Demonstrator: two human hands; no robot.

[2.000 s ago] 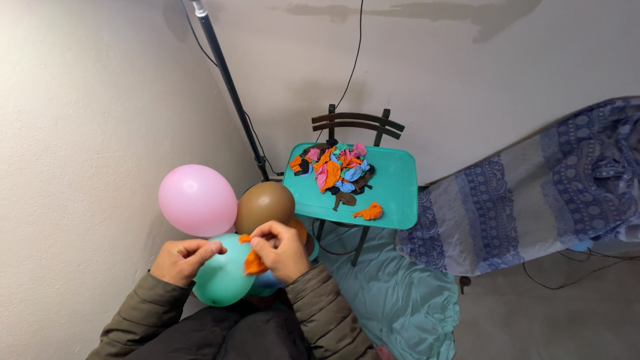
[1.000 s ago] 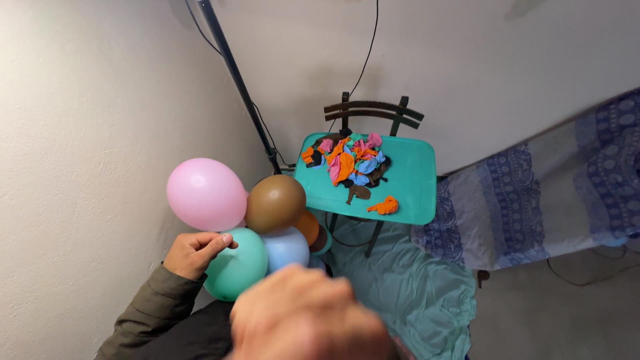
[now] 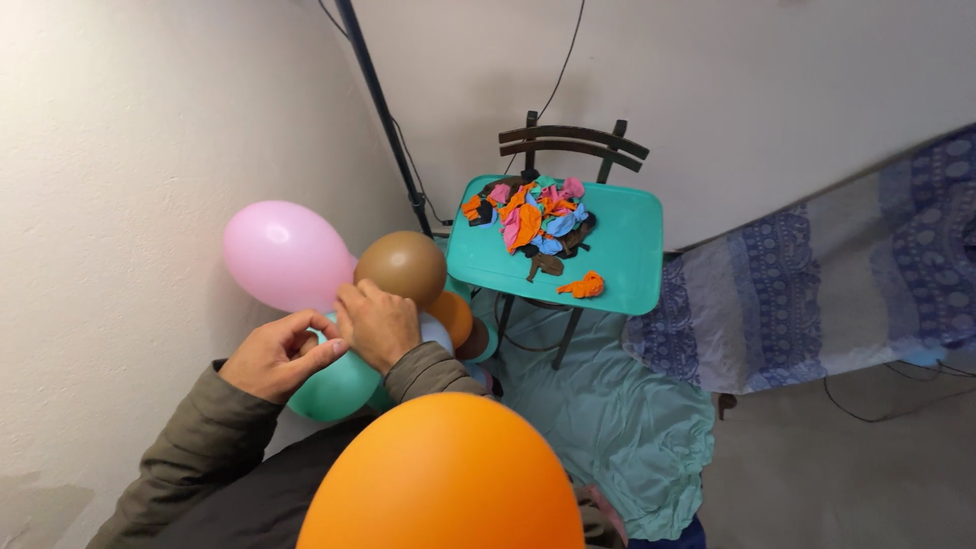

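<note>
My left hand is at the teal balloon, its thumb and fingers curled near my right fingertips. My right hand reaches in over the cluster, between the pink balloon and the brown balloon. The fingers hide whatever lies between them, so I cannot tell what either hand grips. A light blue balloon and a smaller orange balloon show behind my right hand. A large inflated orange balloon fills the bottom middle, close to the camera; its neck is out of view.
A chair stands behind a teal tray bearing a pile of uninflated balloons and a separate orange one. A dark pole rises behind the cluster. Teal cloth covers the floor below; patterned fabric hangs at right.
My right hand, blurred and near the camera one second ago, is back beside my left hand. Two seconds ago it held a limp orange balloon. The large inflated orange balloon has come into view.
</note>
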